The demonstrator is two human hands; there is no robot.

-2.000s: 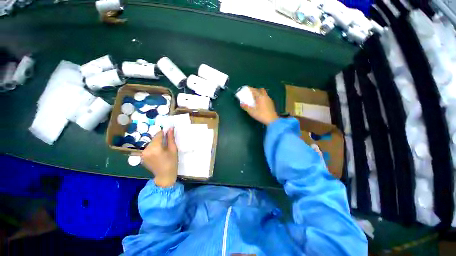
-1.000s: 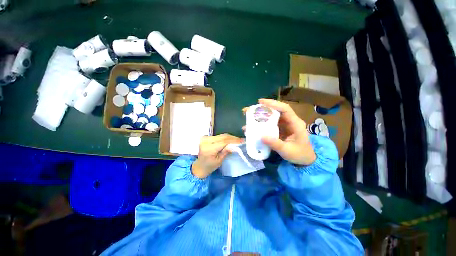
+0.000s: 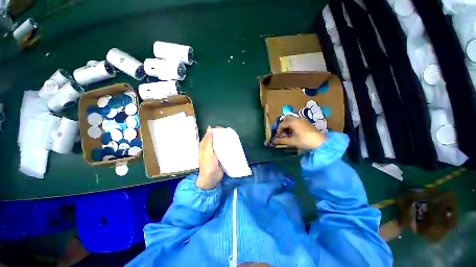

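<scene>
My left hand (image 3: 210, 159) holds a white bag (image 3: 229, 151) that looks filled, just in front of my chest; the unit inside is hidden. My right hand (image 3: 296, 133) is in the right disc box (image 3: 334, 104), its fingers bent down at the near left corner over the round discs (image 3: 313, 111). Whether the fingers hold a disc cannot be told. The bag box (image 3: 146, 143) with a flat white stack (image 3: 175, 138) stands left of my left hand, touching the left disc box (image 3: 82, 133) of white and blue discs.
Loose white cylindrical units (image 3: 125, 63) lie behind the left boxes. Loose flat bags (image 3: 34, 135) lie at the far left. A cardboard piece with a white sheet (image 3: 307, 62) lies behind the right box. Stacked black trays (image 3: 417, 99) rise at the right. A blue stool (image 3: 104, 220) stands below the bench.
The white cylindrical unit, held in my right hand beside the bag, no longer shows; the bag in my left hand now bulges. My right hand has moved right into the disc box. The view has shifted.
</scene>
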